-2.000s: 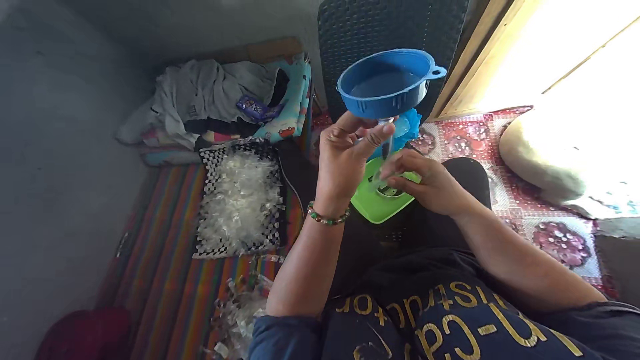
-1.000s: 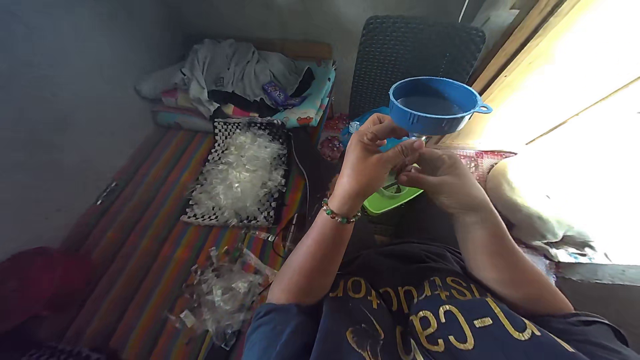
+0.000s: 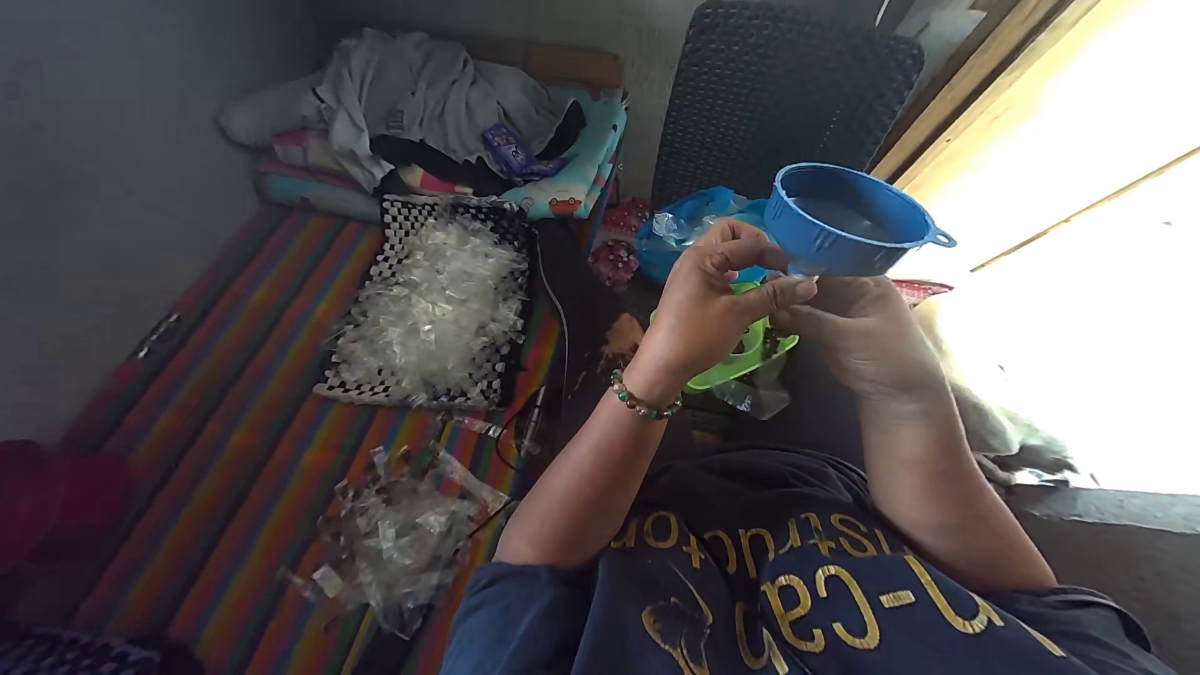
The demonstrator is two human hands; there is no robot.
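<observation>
A blue plastic funnel is held up over my lap. My left hand pinches clear plastic film near the funnel's base with thumb and fingers. Just below the bowl, my right hand closes around its lower part; its fingertips are partly hidden. Beneath both hands lies a bright green plastic tray with dark bits on it, partly covered. A clear plastic piece hangs by the tray's near edge. Behind my left hand sits a blue plastic bag with clear plastic in it.
On the striped mat lie a pile of small clear plastic packets on a checkered woven mat and a looser pile of clear plastic pieces. Folded bedding is at the back, beside a dark woven chair. A cable runs near the mat.
My right hand has come up from over the green tray to the underside of the funnel, beside my left hand. The view has shifted.
</observation>
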